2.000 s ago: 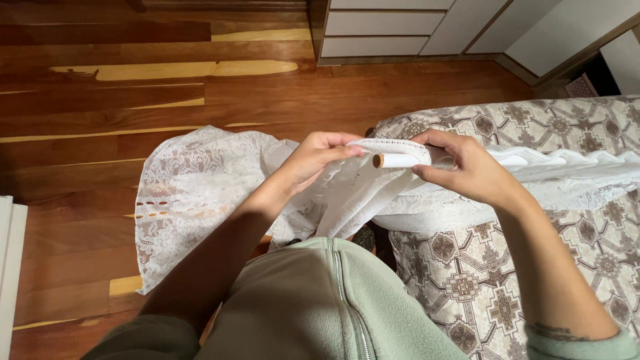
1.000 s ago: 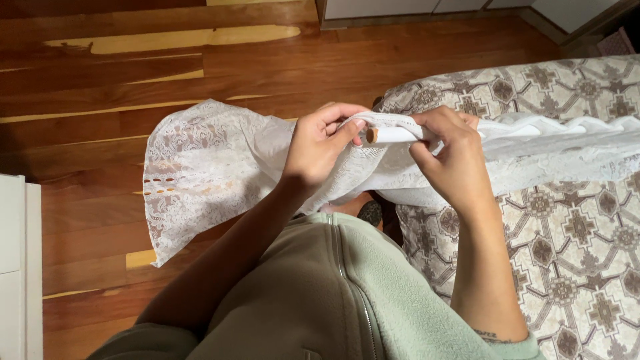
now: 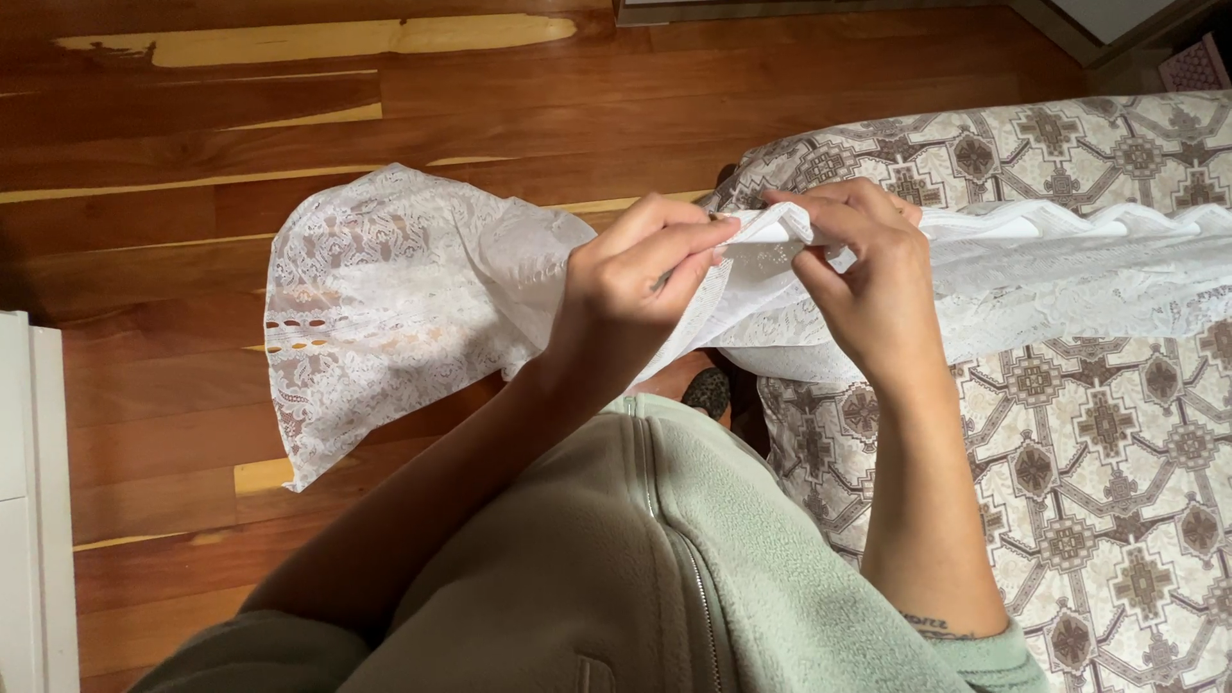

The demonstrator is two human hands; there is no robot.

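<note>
A white lace curtain (image 3: 385, 308) hangs in front of me, its broad end spread above the wooden floor at left. Its top edge is threaded in wavy gathers along a white rod (image 3: 1025, 228) that runs to the right over the bed. My left hand (image 3: 640, 274) pinches the curtain's top edge at the rod's near end; my fingers hide the tip. My right hand (image 3: 857, 255) grips the gathered edge and the rod just to the right, thumb below and fingers above. A short stretch of white fabric shows between both hands.
A bed with a patterned brown and cream cover (image 3: 1088, 462) lies at right under the curtain. White furniture (image 3: 29, 500) stands at the left edge, and a cabinet base (image 3: 731, 8) at the top. My shoe (image 3: 708, 393) shows beside the bed.
The rod's brown-rimmed end, visible between my hands earlier, is now covered by my left fingers and the fabric. My left hand has moved in to the rod's end.
</note>
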